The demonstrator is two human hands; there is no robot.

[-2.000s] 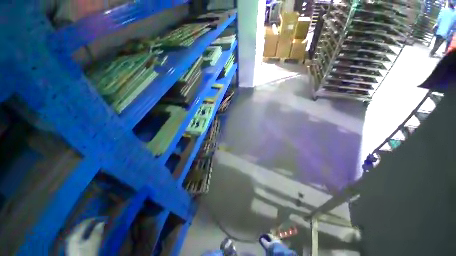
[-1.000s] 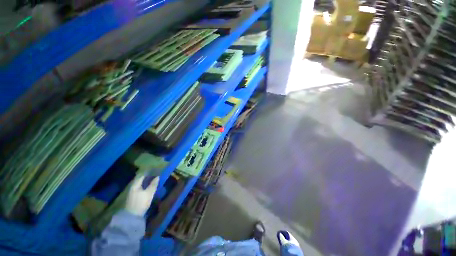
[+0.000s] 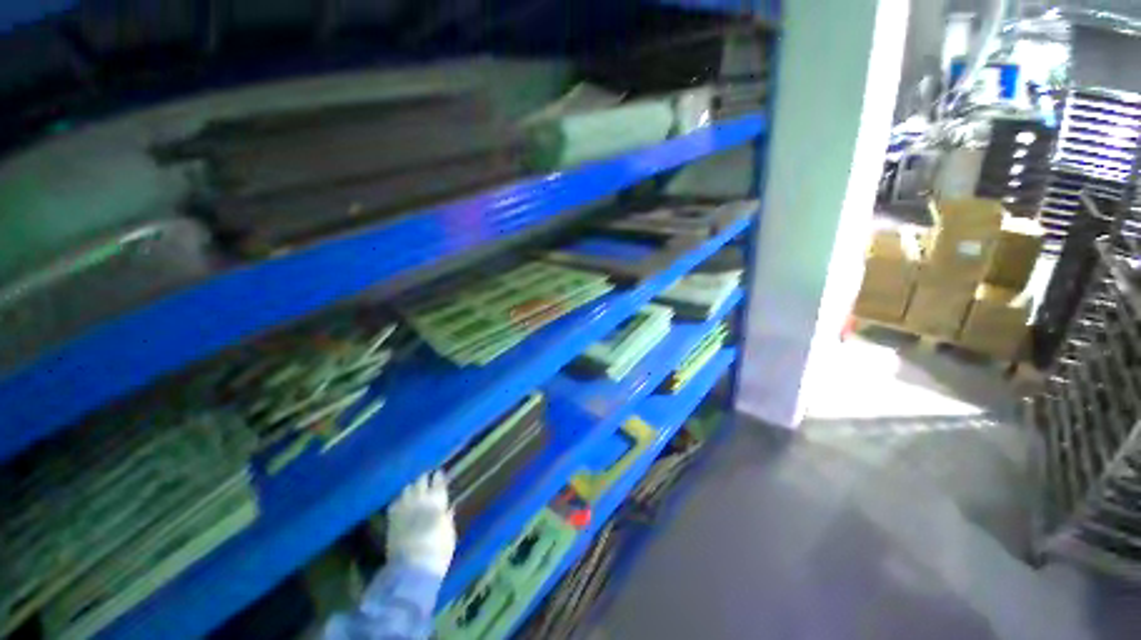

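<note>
My left hand (image 3: pixel 422 525), in a white glove with a light blue sleeve, is at the front edge of a blue shelf beam (image 3: pixel 501 406), left of the lower middle. Its fingers point up and overlap the beam; whether they touch or grip it I cannot tell. Just right of it, dark plates with pale edges (image 3: pixel 501 453) stand on the shelf below. Pale green grid frames (image 3: pixel 507 309) lie stacked on the shelf above. My right hand is not in view.
More green fixtures (image 3: pixel 150 538) are stacked at the left. Green plates with dark cut-outs (image 3: pixel 519 569) and a yellow-green frame (image 3: pixel 616 456) lie lower. A pale pillar (image 3: pixel 813 213) ends the rack. Cardboard boxes (image 3: pixel 957 281) and a metal wire rack (image 3: pixel 1101 438) stand right.
The view has swung up, showing more upper shelf and boxes. My left hand has moved from beside the lower shelf to the beam edge near the dark plates. The feet have left view.
</note>
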